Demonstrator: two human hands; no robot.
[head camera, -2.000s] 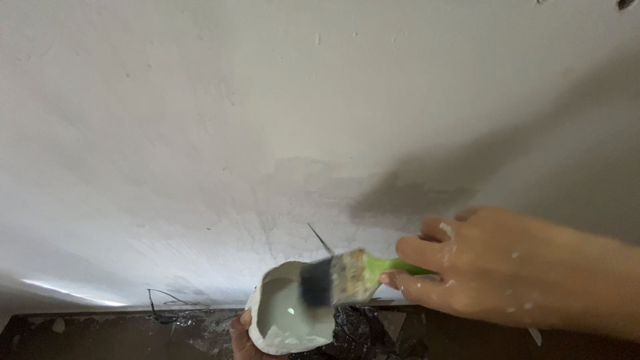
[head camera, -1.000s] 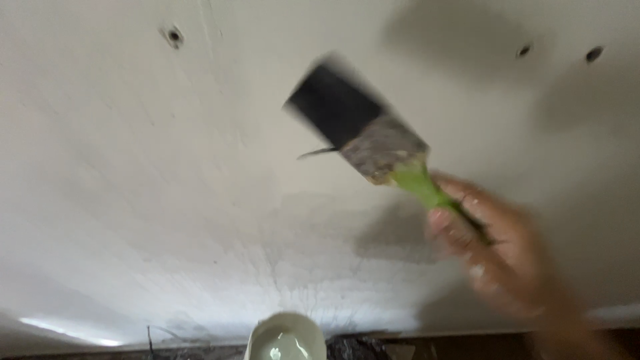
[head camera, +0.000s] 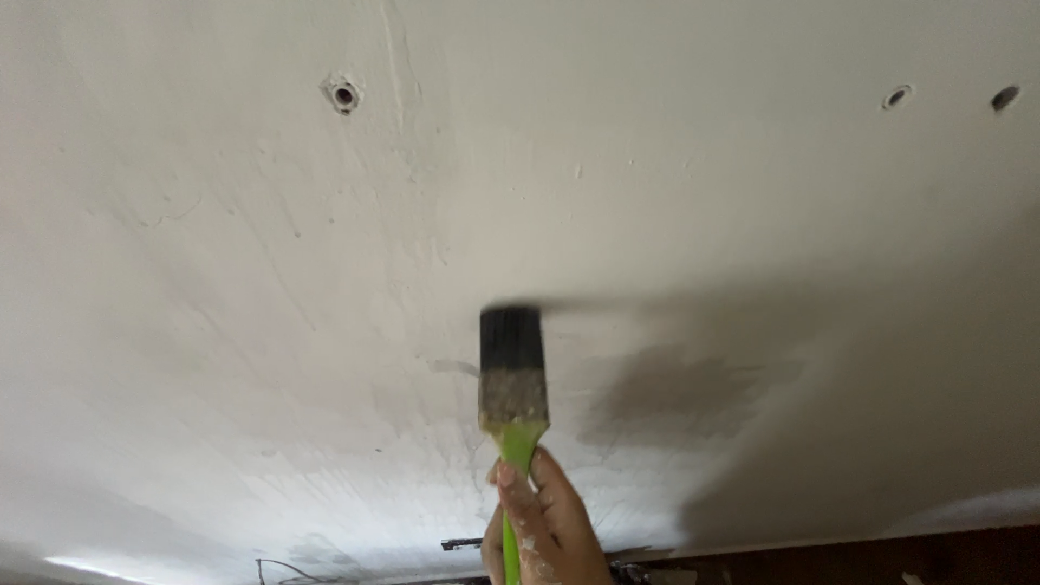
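My right hand (head camera: 544, 520), spotted with white paint, grips the green handle of a paintbrush (head camera: 513, 366) low in the middle of the head view. The brush points upward, its dark bristles at or close to the white wall (head camera: 650, 203); whether they touch it is hard to tell. Dried paint crusts the ferrule. A shadow of hand and brush falls on the wall to the right. My left hand and the paint container are out of view.
One hole (head camera: 344, 95) with a rough rim is at the wall's upper left, and two more are at the upper right. Along the wall's foot runs a dark brown strip (head camera: 853, 561). A thin wire (head camera: 284, 566) sticks up at the lower left.
My right hand has lifted the brush from the paint container to the wall, and the bristles now point up. The container and my left hand, seen earlier, have left the view, which has shifted upward.
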